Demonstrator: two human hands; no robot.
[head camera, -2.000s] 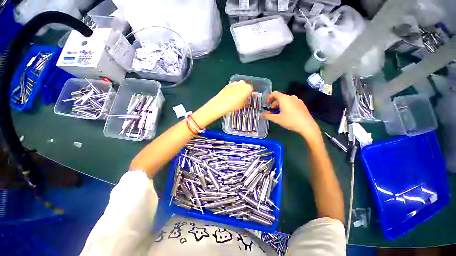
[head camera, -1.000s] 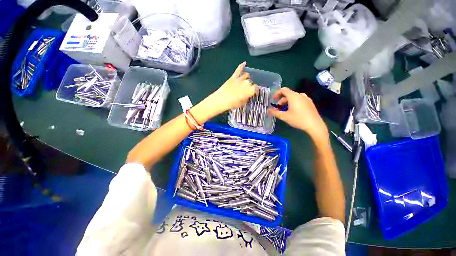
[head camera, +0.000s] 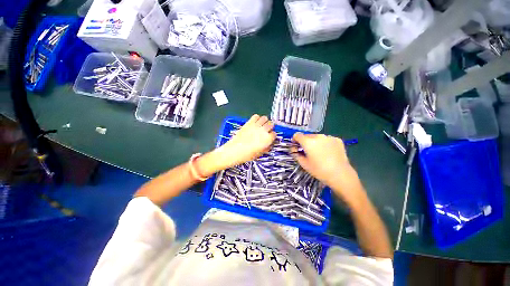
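Observation:
A blue parts tray (head camera: 268, 219) heaped with loose silver metal cartridges (head camera: 263, 184) lies nearest my body. My left hand (head camera: 253, 137) is over the tray's back left part, fingers bent down at the cartridges; whether it grips one is hidden. My right hand (head camera: 320, 155) is over the back right part, fingertips among the cartridges. A dark blue pen-shaped tool (head camera: 351, 142) sticks out to the right behind this hand, so it seems held in it. Behind the tray, the clear receiving box (head camera: 321, 71) holds cartridges side by side in neat rows.
Two clear parts boxes (head camera: 144, 114) with loose parts stand left. Behind them are a white carton (head camera: 114, 28) and a tub of white packets (head camera: 198, 33). A black hose (head camera: 19, 84) curves at the left edge. A shiny blue tray (head camera: 461, 190) and a black case (head camera: 372, 95) lie right.
Both hands have moved back from the clear receiving box to the blue parts tray. The view has shifted, and the receiving box with its rows is now uncovered.

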